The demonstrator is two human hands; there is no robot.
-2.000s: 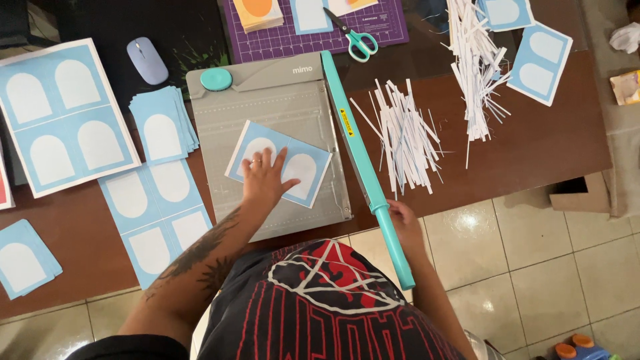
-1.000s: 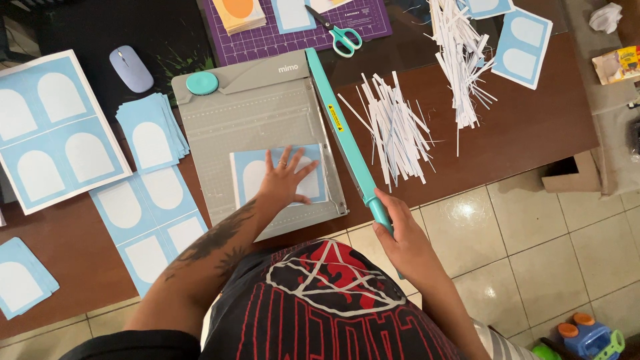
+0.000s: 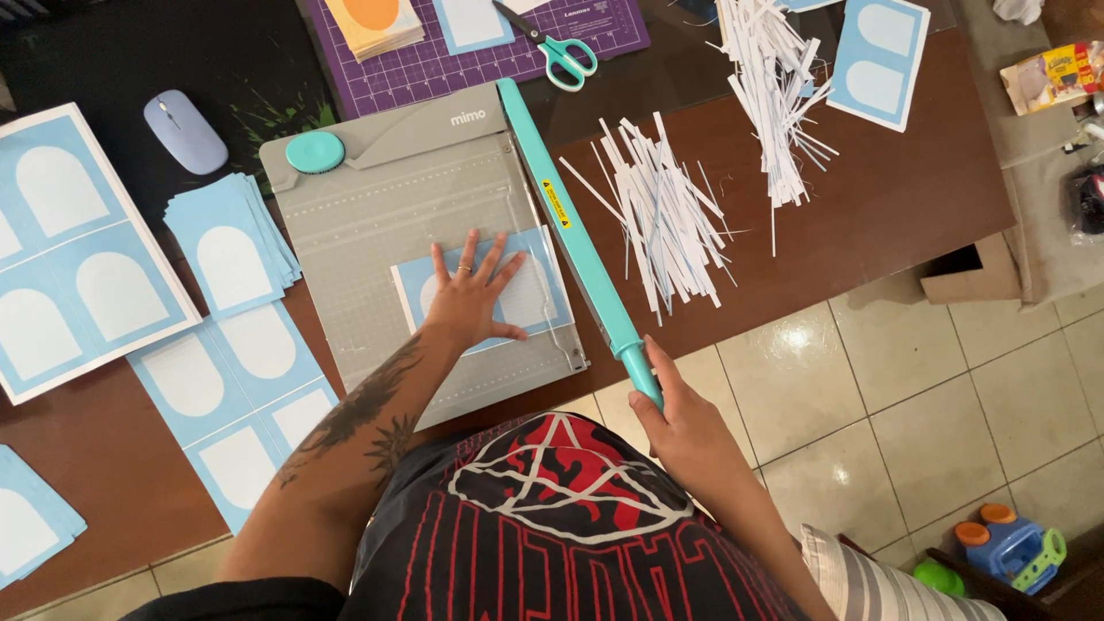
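Note:
My left hand (image 3: 474,293) lies with spread fingers on a blue-and-white printed card sheet (image 3: 539,297), pressing it flat on the grey bed of a guillotine paper trimmer (image 3: 362,224). The sheet's right edge lies along the trimmer's clear guide strip. My right hand (image 3: 681,410) is closed around the handle of the teal cutting arm (image 3: 595,267), which lies angled just outside the bed's right side. A teal knob (image 3: 315,153) sits at the trimmer's top left. Thin white paper offcuts (image 3: 668,216) lie in a heap right of the arm.
Left of the trimmer are stacked blue cards (image 3: 237,250), printed sheets (image 3: 134,233) and a computer mouse (image 3: 185,131). Scissors (image 3: 565,60) rest on a purple cutting mat (image 3: 371,86) behind. More paper strips (image 3: 776,103) and a printed sheet (image 3: 880,60) lie at the right.
The printed sheet has turned from a tilted position to lie nearly square on the bed, my left hand still on it. My right hand has moved up onto the cutting arm's handle.

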